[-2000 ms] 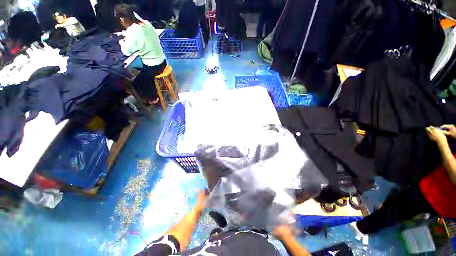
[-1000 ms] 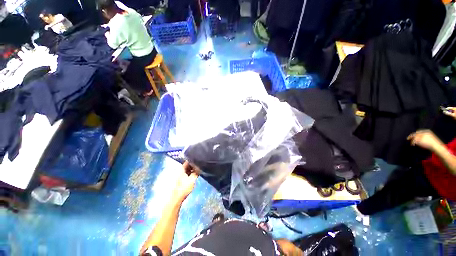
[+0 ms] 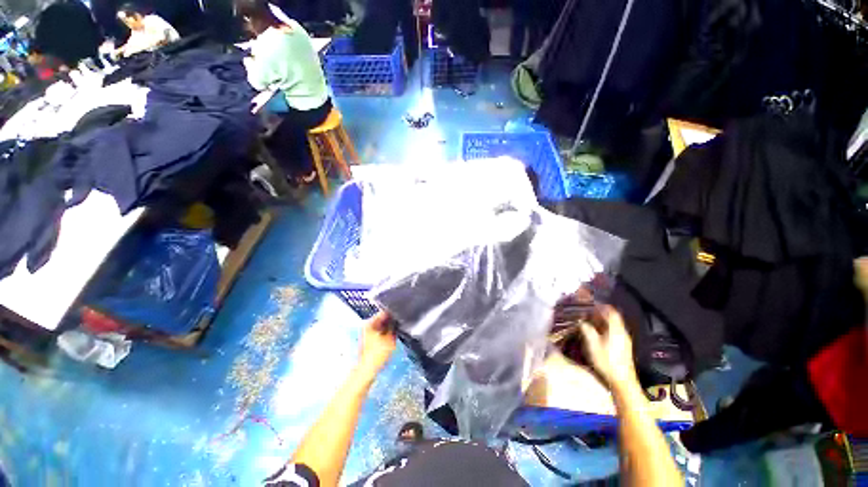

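A black garment (image 3: 447, 285) lies partly inside a clear poly bag (image 3: 495, 357), across the front of a bright white pile (image 3: 428, 214) on a blue basket (image 3: 333, 249). The bag's loose film spreads to the right and hangs down at the front. My left hand (image 3: 379, 338) grips the near left edge of the bagged garment. My right hand (image 3: 605, 344) is right of the bag, above a tan board (image 3: 571, 385). It is blurred beside dark, reddish-brown shapes; whether it grips anything is unclear.
Black garments (image 3: 647, 257) with hanger hooks (image 3: 678, 395) lie on the right. A person's red sleeve (image 3: 842, 366) is at the right edge. At left are a navy garment table (image 3: 181, 114), a wooden stool (image 3: 331, 147) and a seated person (image 3: 288, 67).
My right hand has come up from the lower edge to the bag's right side. My left hand stays at the near left edge. The film lies flatter over the black garment.
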